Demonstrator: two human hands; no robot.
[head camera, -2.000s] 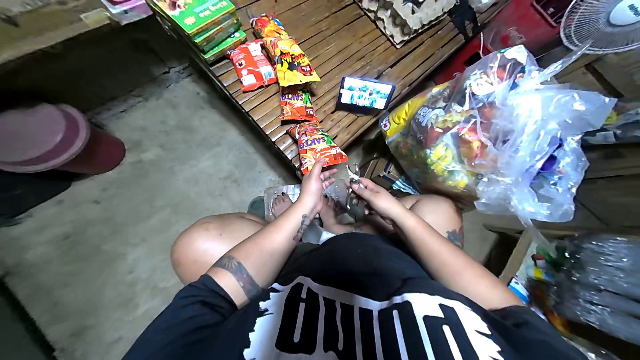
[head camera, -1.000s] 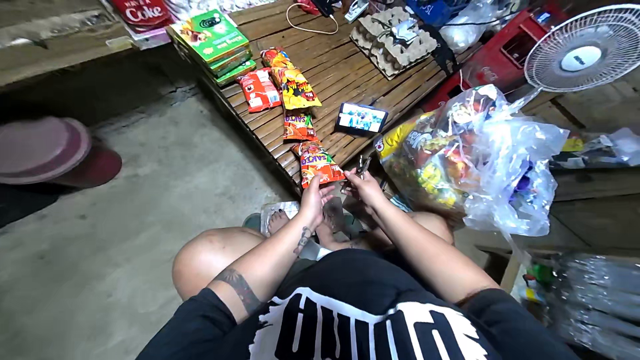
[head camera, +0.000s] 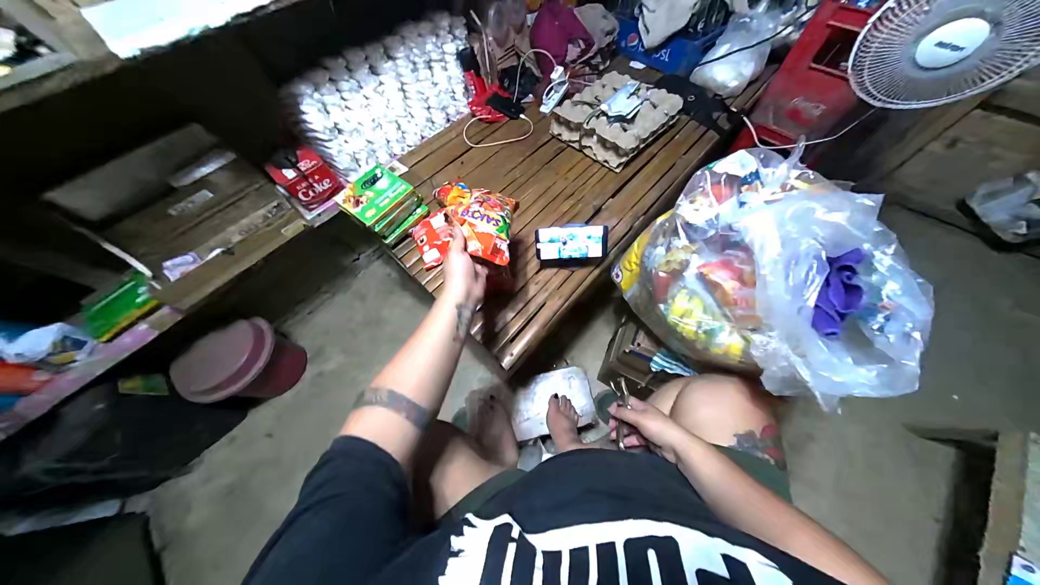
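My left hand (head camera: 463, 272) grips a red and orange snack packet (head camera: 481, 223), raised over other snack packets (head camera: 431, 237) on the slatted bamboo table (head camera: 532, 313). Low beside my right knee, my right hand (head camera: 646, 424) is closed on a thin metal tool (head camera: 621, 406), perhaps scissors; its exact kind is not clear. A phone (head camera: 571, 244) with a lit screen lies on its side to the right of the packets. Behind the packets, green boxes (head camera: 379, 197) are stacked at the table's left edge.
A large clear plastic bag (head camera: 845, 325) full of colourful packets stands right of the table. Egg trays (head camera: 615, 122) lie farther back, near a red crate (head camera: 800, 89) and a white fan (head camera: 946, 49). A lidded pink bucket (head camera: 236, 361) is on the floor at left.
My left hand has moved forward and left over the table with a snack packet, away from my right hand. The packet that lay at the table's near corner is gone from there. The view has shifted.
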